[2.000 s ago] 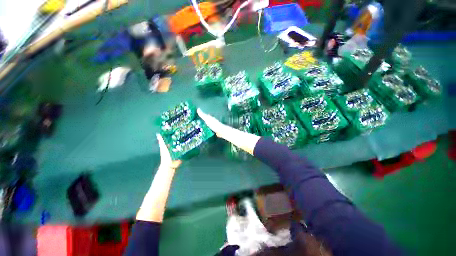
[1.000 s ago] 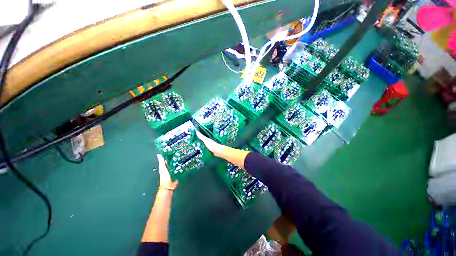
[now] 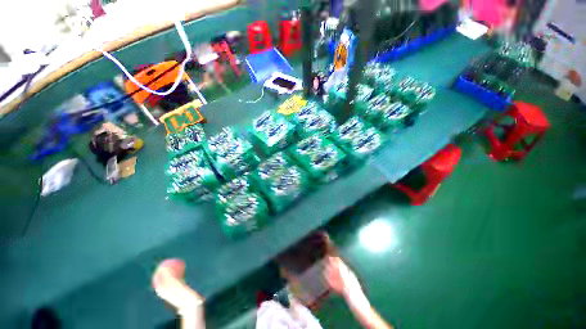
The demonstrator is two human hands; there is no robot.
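Several stacks of green circuit boards (image 3: 279,180) stand in rows on the green bench mat (image 3: 122,225). One board stack (image 3: 188,172) stands at the left end, beside the others. My left hand (image 3: 171,277) is blurred over the bench's near part, away from the stacks; nothing is clearly seen in it. My right hand (image 3: 333,275) is blurred in front of the bench edge, at the side of a brown box (image 3: 311,280). Whether it touches the box cannot be told. White cloth (image 3: 283,316) shows at the bottom edge.
Red stools (image 3: 522,128) stand right of the bench. A blue tote (image 3: 482,93) holds boards at the far right. A small yellow panel (image 3: 292,105), a white phone-like slab (image 3: 283,82) and a blue bin (image 3: 266,64) lie behind the stacks. An orange chair-like item (image 3: 157,83) is farther back.
Both hands have let go of the board stack, which now stands at the left end of the group. They have drawn back towards me. The view has swung, showing more stools and floor.
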